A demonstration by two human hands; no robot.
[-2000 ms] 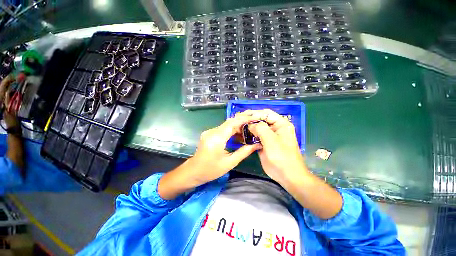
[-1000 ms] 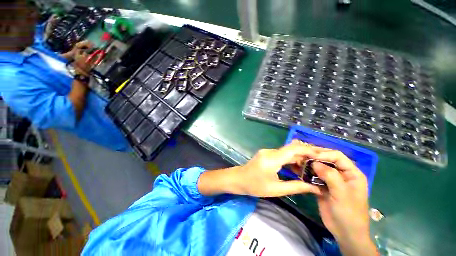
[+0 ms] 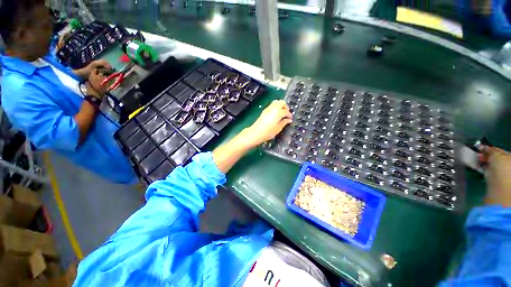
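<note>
A clear blister tray (image 3: pixel 386 147) with rows of small black modules lies on the green bench. My left hand (image 3: pixel 273 120) is at its left edge, fingers curled and seemingly closed on the rim. My right hand (image 3: pixel 497 175) is beyond the tray's right edge, cut off by the picture's edge. A small dark piece (image 3: pixel 480 147) shows at its fingertips; whether it is gripped is unclear. A blue bin (image 3: pixel 367 216) holding a heap of small beige bits (image 3: pixel 330 204) stands in front of the tray.
A black compartment tray (image 3: pixel 168 124) with loose dark metallic frames (image 3: pixel 217 95) overhangs the bench's left edge. A worker in blue (image 3: pixel 42 112) holds red-handled pliers at the left. A metal post (image 3: pixel 269 42) rises behind. A beige scrap (image 3: pixel 388 260) lies beside the bin.
My hands have parted: the left moved to the clear tray's left edge, the right to its far right side. The bin's contents are uncovered. The view has shifted.
</note>
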